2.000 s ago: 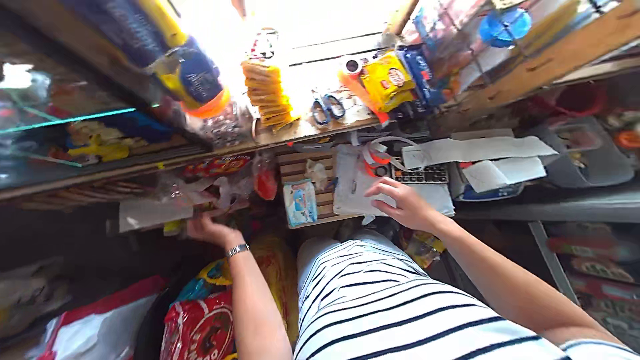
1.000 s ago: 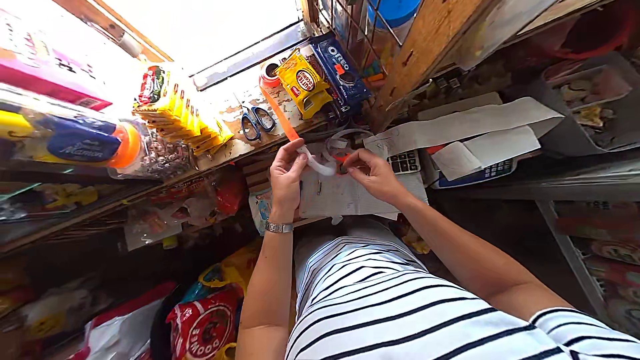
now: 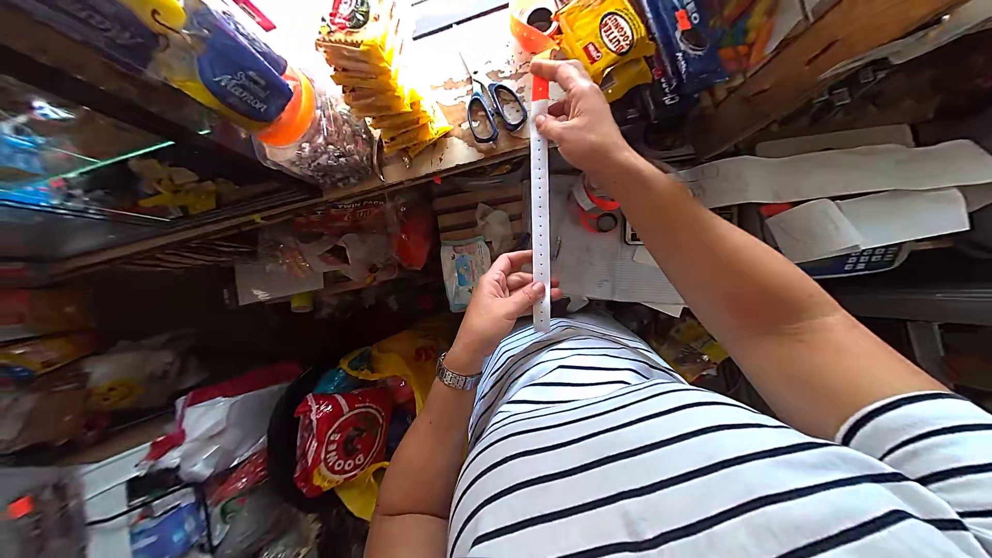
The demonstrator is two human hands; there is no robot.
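Note:
A narrow strip (image 3: 540, 201), white with an orange upper end and a row of small dark marks, runs upright between my hands. My right hand (image 3: 577, 116) pinches its orange end near the wooden counter edge. Lower down, my left hand (image 3: 505, 298), with a metal watch on the wrist, grips the white part near its bottom end. Blue-handled scissors (image 3: 494, 105) lie on the counter just left of the strip's top. A roll of orange tape or labels (image 3: 535, 23) stands above my right hand, and another orange roll (image 3: 601, 217) lies on papers below.
Yellow snack packs (image 3: 380, 85), a plastic jar with an orange lid (image 3: 310, 124) and biscuit packs (image 3: 608, 35) line the wooden counter (image 3: 457, 151). Long paper strips (image 3: 837, 174) lie at right, over a keypad device (image 3: 860, 262). Bagged goods, including a red bag (image 3: 345, 442), sit low at left.
My right hand has risen toward the counter and my left hand has moved down. The strip, curled between them a second ago, is now stretched straight.

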